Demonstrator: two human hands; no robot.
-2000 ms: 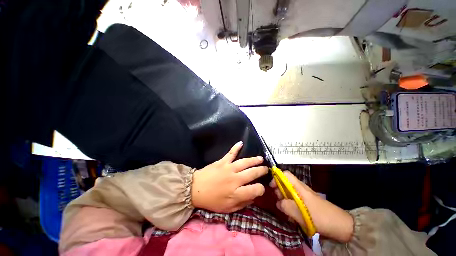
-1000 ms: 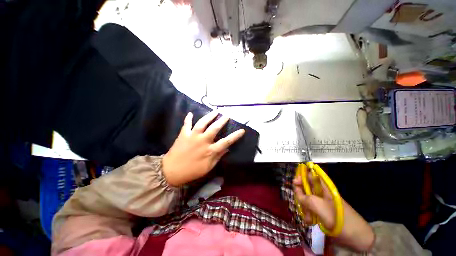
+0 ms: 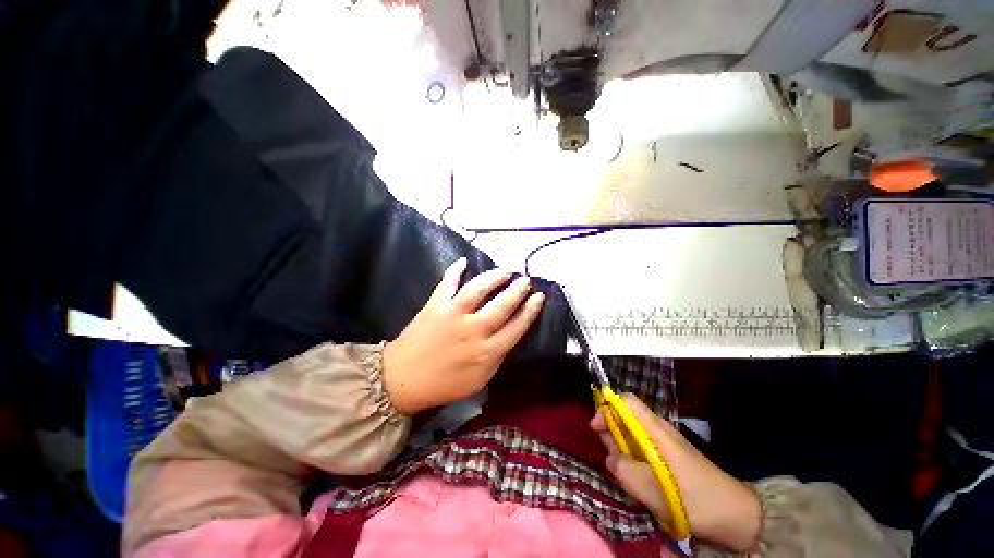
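Black cloth [image 3: 316, 229] lies from the dark pile at the left across the white table to its front edge. My left hand [image 3: 458, 338] lies flat on the cloth near its right end, fingers spread and pressing it down. My right hand [image 3: 670, 469] holds yellow-handled scissors [image 3: 643, 436]. The silver blades point up and left along the cloth's right end, nearly closed. Whether they touch the cloth is hard to tell. A dark thread [image 3: 545, 246] curves on the table just above the cloth's end.
The sewing machine's dark needle area with a knurled screw [image 3: 572, 132] is at the top middle. A labelled case [image 3: 930, 242] and an orange piece [image 3: 902, 174] lie at the right. A blue basket [image 3: 106, 425] is at the lower left. Ruler marks line the table's front edge.
Since one second ago the scissors have moved left from the bare table to the cloth's right end and closed up. My left hand has shifted slightly right and down.
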